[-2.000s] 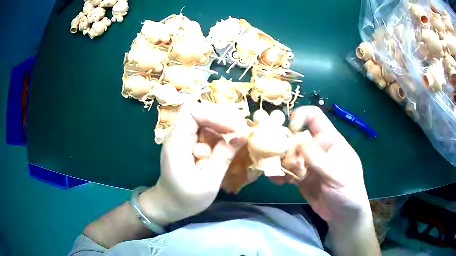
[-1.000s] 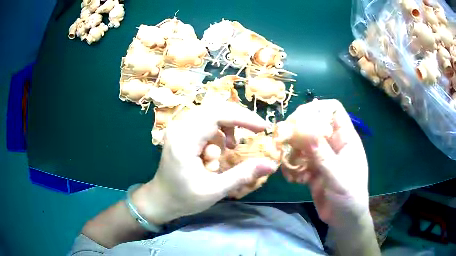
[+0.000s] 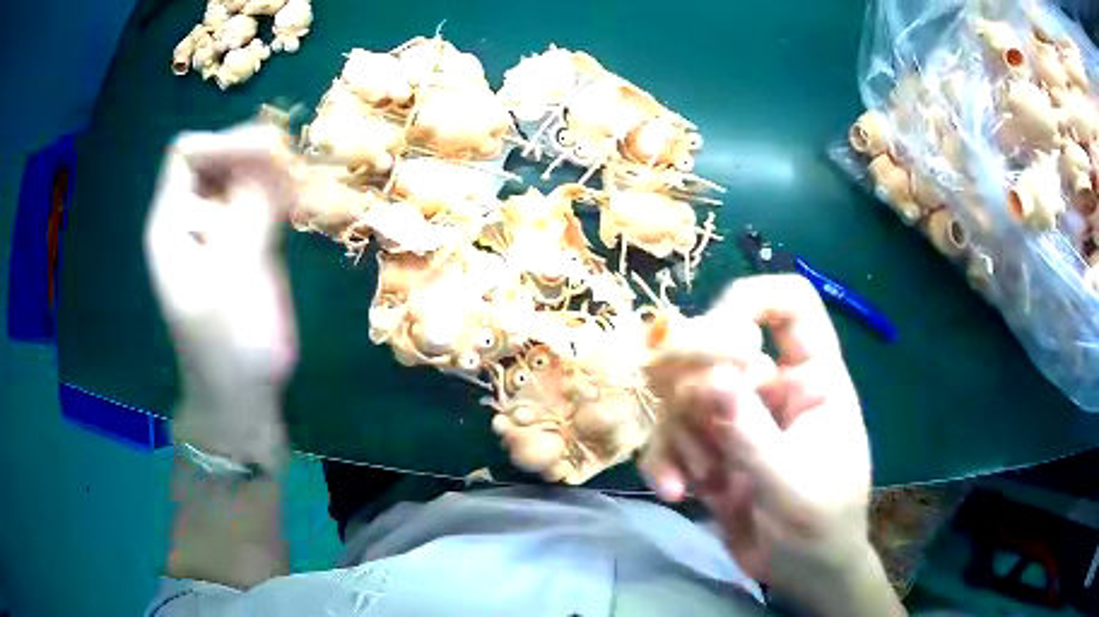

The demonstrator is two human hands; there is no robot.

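Note:
Peach moulded shots on their sprues [image 3: 464,121] lie heaped mid-table. A nearer cluster with ringed eye-like discs [image 3: 566,416] lies at the table's front edge. My left hand [image 3: 229,271] is blurred, raised at the left of the heap, with a small blurred peach part [image 3: 280,117] at its fingertips. My right hand [image 3: 771,422] is curled at the right of the near cluster, its fingers round a peach figure part [image 3: 681,341] that they mostly hide. The blue-handled nippers [image 3: 846,299] lie on the table beyond my right hand.
A group of loose peach parts [image 3: 239,39] lies at the far left. A clear plastic bag [image 3: 976,181] of loose peach parts lies at the right. Blue trays [image 3: 109,416] show past the left edge. A dark-and-red object [image 3: 1024,554] is at lower right.
My left hand has left the near cluster and moved far left and up. The cluster both hands were handling now lies uncovered at the front edge. My right hand stays near it.

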